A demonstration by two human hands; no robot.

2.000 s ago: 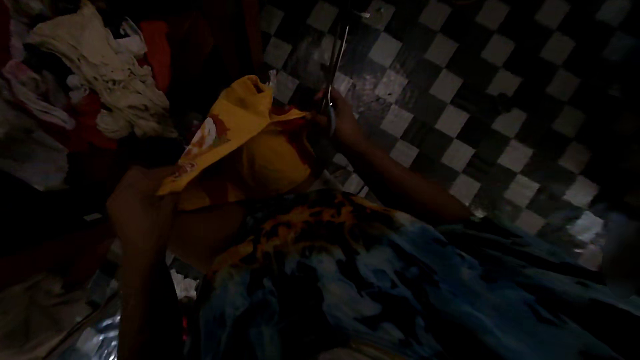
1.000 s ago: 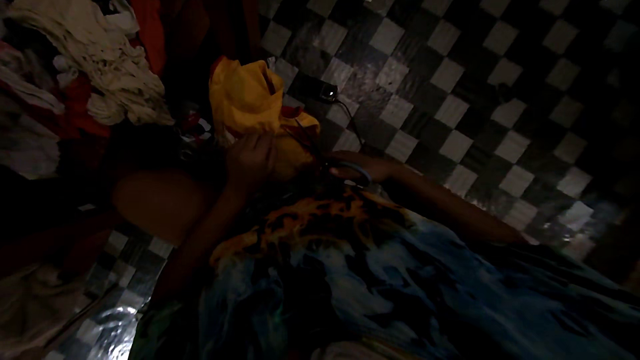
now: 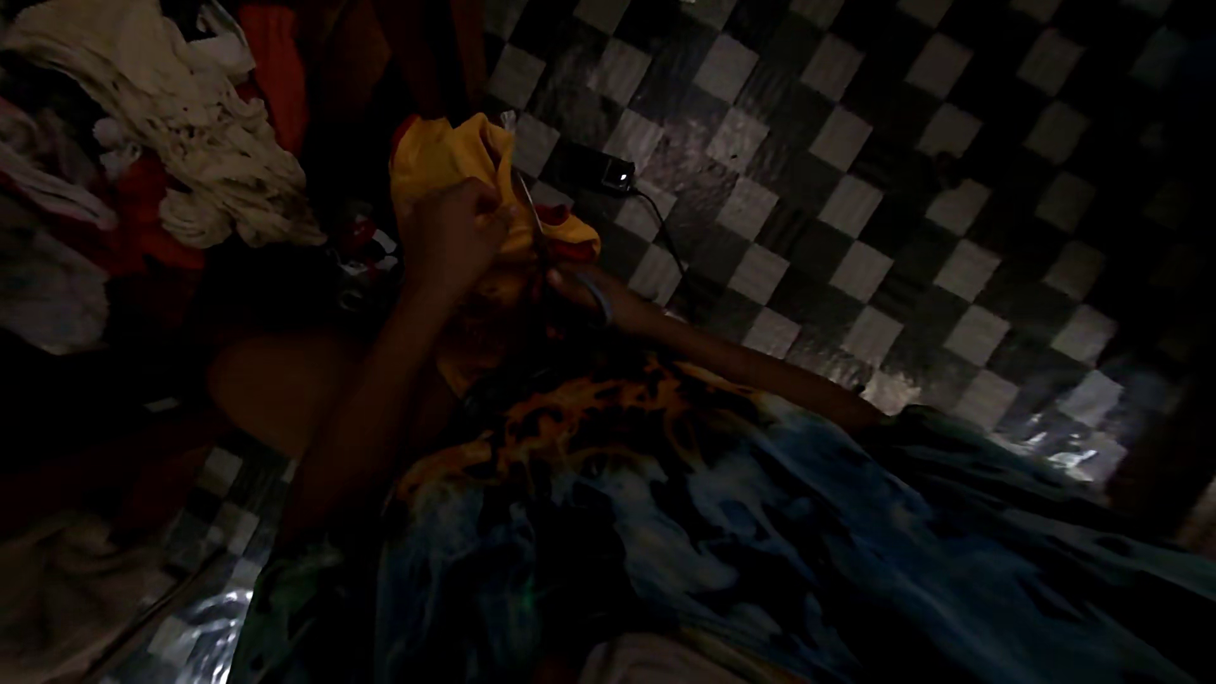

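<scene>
A yellow cloth with red edging (image 3: 437,157) lies across my lap in the dim head view. My left hand (image 3: 456,233) is closed on its upper middle part. To the right, my right hand (image 3: 589,294) holds a pair of scissors (image 3: 532,209) by the handle loops, with a blade reaching up along the cloth beside my left fingers. A yellow and red flap (image 3: 575,236) of the cloth sticks out to the right of the blade. Whether the blades are apart is too dark to tell.
Cream cloths (image 3: 190,123) and red cloth (image 3: 275,71) are heaped at the upper left. A small black device with a light (image 3: 617,176) and a cable (image 3: 665,223) lies on the checkered floor (image 3: 845,199). A brown cloth (image 3: 66,589) is at the lower left.
Two seconds ago my left hand held the cloth's left end stretched out, and the scissors pointed up, off to its right. Now my left hand is nearer the scissors, whose blade lies at the cloth.
</scene>
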